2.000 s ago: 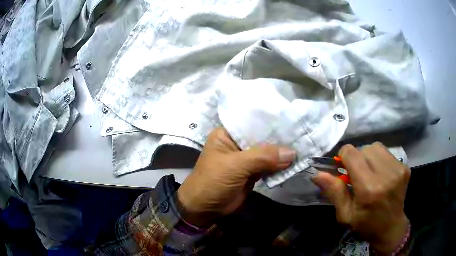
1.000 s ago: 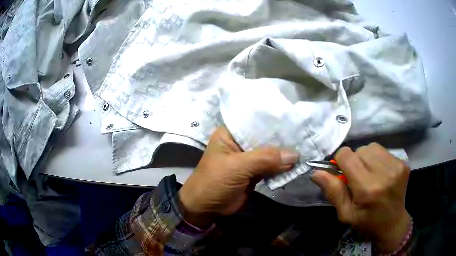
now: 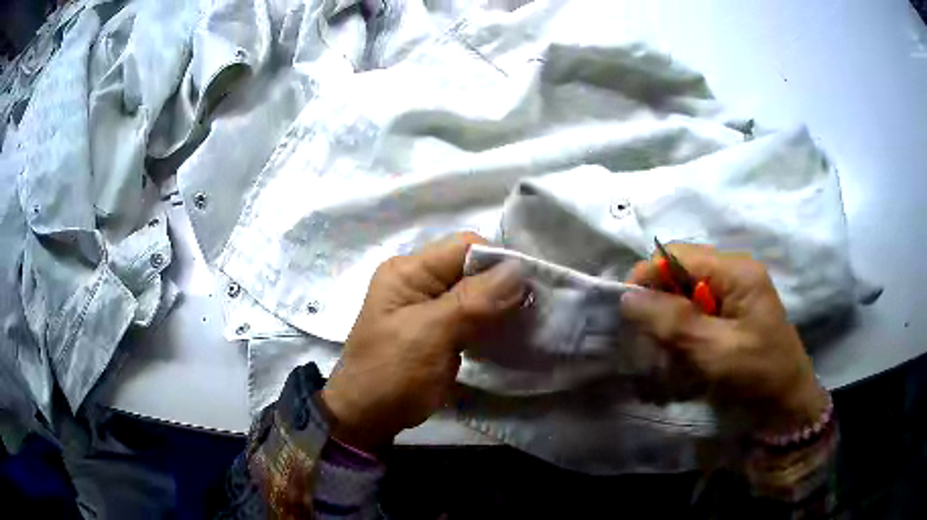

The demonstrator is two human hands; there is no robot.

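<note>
A pale grey-white garment (image 3: 407,193) with snap buttons lies spread in front of me. My left hand (image 3: 412,330) pinches one end of a short stiff band, possibly a cuff (image 3: 569,315), with a snap beside my thumb. My right hand (image 3: 717,330) pinches the other end of the band between thumb and finger. It also holds the orange-handled thread snips (image 3: 683,281), their dark tip pointing up and left, off the cloth. The band's edge is stretched between both hands. The band's lower part and my right fingers are blurred.
More pale garments (image 3: 76,223) are heaped at the left and hang over the near edge of the white table (image 3: 163,391). Dark floor and blue material show below the table. A plaid sleeve covers my left forearm.
Both hands have raised and turned the band, with its edge now upward. The snips have left the cloth edge and point upward. My right hand now grips the band. The view has shifted.
</note>
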